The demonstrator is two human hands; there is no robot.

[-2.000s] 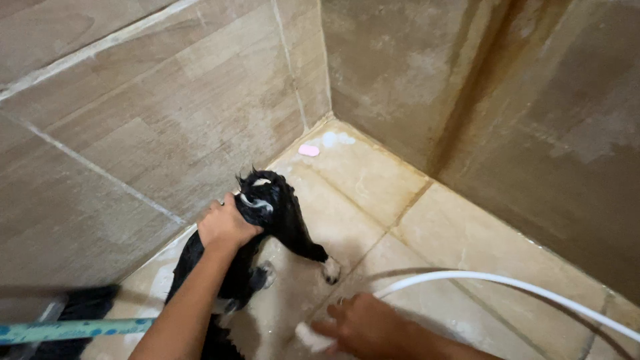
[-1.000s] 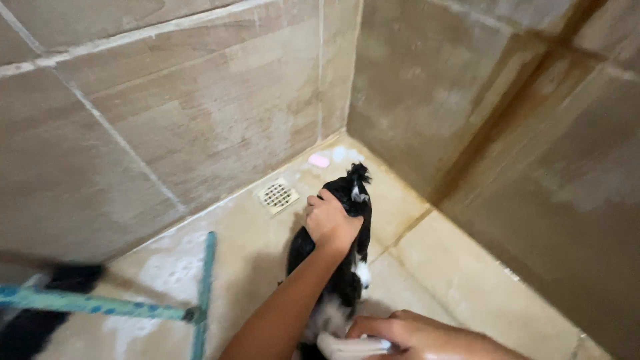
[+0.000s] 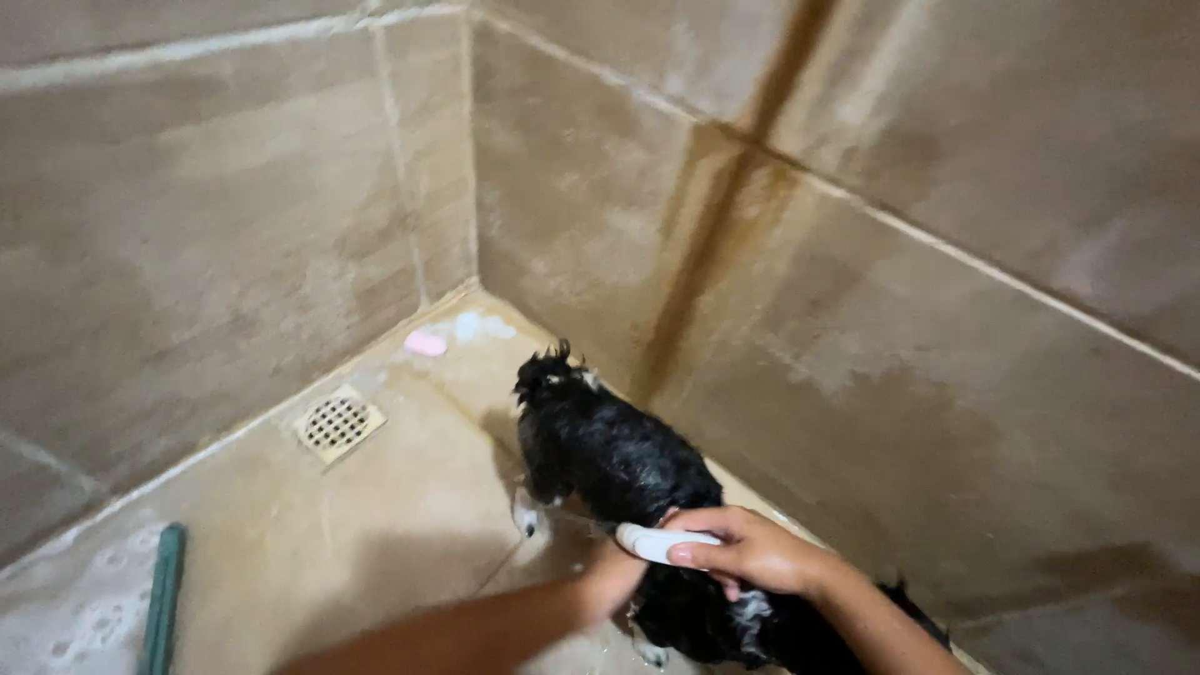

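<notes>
A wet black-and-white dog (image 3: pixel 619 455) stands on the tiled floor beside the right wall, its fur slick and one white paw showing. My right hand (image 3: pixel 741 548) grips a white handheld sprayer (image 3: pixel 661 544) over the dog's back. My left hand (image 3: pixel 623 572) reaches to the dog's body just under the sprayer; its fingers are mostly hidden, so its grip is unclear. Some pale lather shows in the fur near the bottom. Behind my right forearm, more black fur and a pointed tuft are visible.
A square floor drain (image 3: pixel 339 427) lies near the left wall. A pink bar of soap (image 3: pixel 426 343) rests near the corner, next to whitish suds (image 3: pixel 483 326). A green bar (image 3: pixel 164 600) stands at lower left by foamy floor. Tiled walls meet at the corner.
The dog has turned and now stands along the right wall. My left hand has left the dog's upper body and is close to my right hand. The view has shifted.
</notes>
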